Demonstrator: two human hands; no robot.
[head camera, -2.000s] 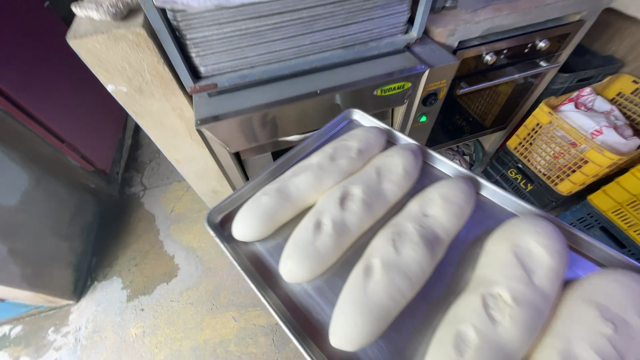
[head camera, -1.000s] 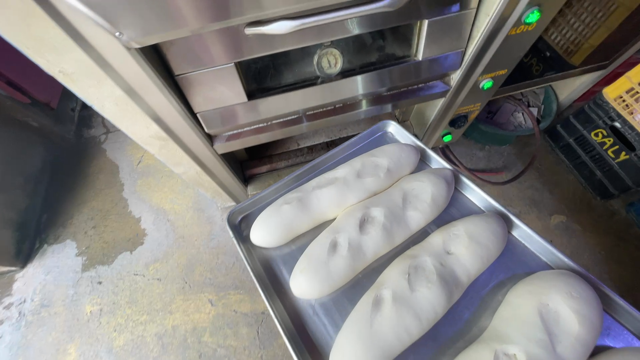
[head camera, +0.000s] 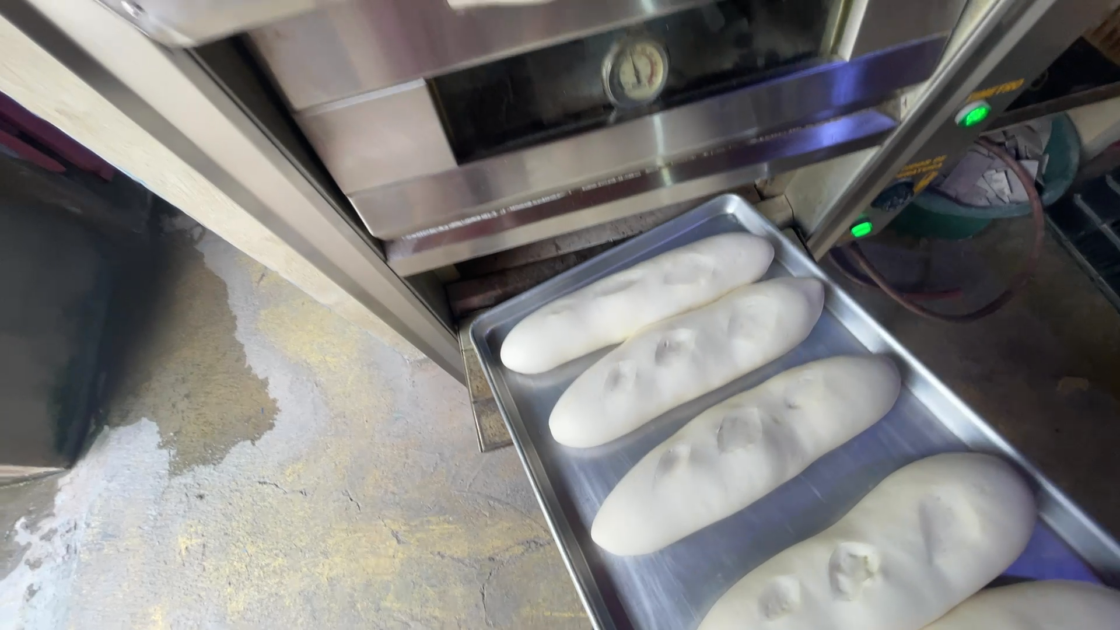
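Neither my left hand nor my right hand shows in the head view. A metal baking tray (head camera: 949, 394) slants from the oven down to the lower right, its far end at a low opening beneath the oven door. Several long pale dough loaves lie across it, side by side, with dimpled tops. The farthest loaf (head camera: 639, 302) almost touches the second one (head camera: 691, 363). A third loaf (head camera: 748, 455) and a wider one (head camera: 884, 547) lie nearer, and another is cut off by the frame's lower right corner. The near end of the tray is out of view.
The stainless steel oven (head camera: 542, 192) has a dark window with a round dial thermometer (head camera: 636, 73). Green lights (head camera: 973, 114) glow on its right post. Beyond that stand a green tub (head camera: 954, 217) of scraps and a looped hose (head camera: 1032, 236). Cracked concrete floor (head camera: 350, 490) spreads at left.
The tray's far end has come from in front of the oven to the low opening under its door. The view has moved closer to the oven's lower part. The loaves keep their order.
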